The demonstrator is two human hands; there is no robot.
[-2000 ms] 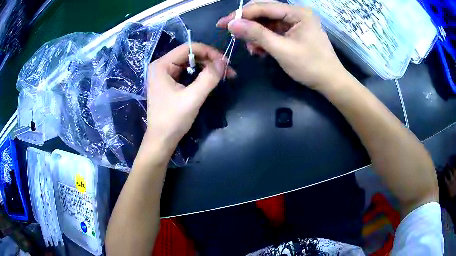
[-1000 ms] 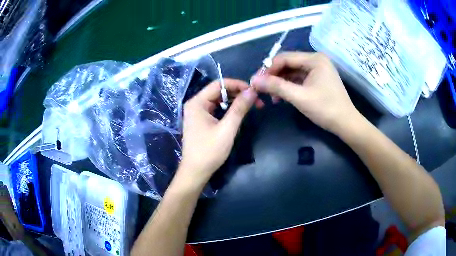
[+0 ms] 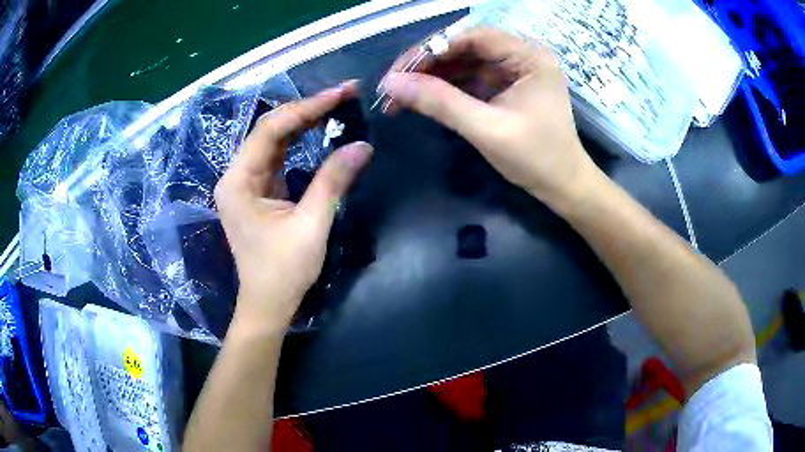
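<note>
My left hand [image 3: 274, 199] is left of centre, thumb and forefinger spread around a dark shape that looks like a black block; its edges blend into the dark table. A short white stem part [image 3: 334, 132] shows between these fingers. My right hand [image 3: 507, 115] is raised right of it, pinching thin silver wires whose tips point down-left. A white collar [image 3: 439, 44] shows above its fingers. The hands are apart. A single black block [image 3: 472, 241] lies on the dark table [image 3: 424, 318] below them.
A crinkled clear bag [image 3: 168, 203] with dark contents lies left. A clear tub [image 3: 618, 71] of white stems is upper right, a white stem below it. Labelled tub [image 3: 128, 380] is lower left; blue bins [image 3: 777, 115] stand at both edges. A green belt [image 3: 203, 44] runs behind.
My hands have separated; the left thumb and forefinger have spread. The long white stem seen upright at my left hand now shows only as a short white piece. The camera view has shifted.
</note>
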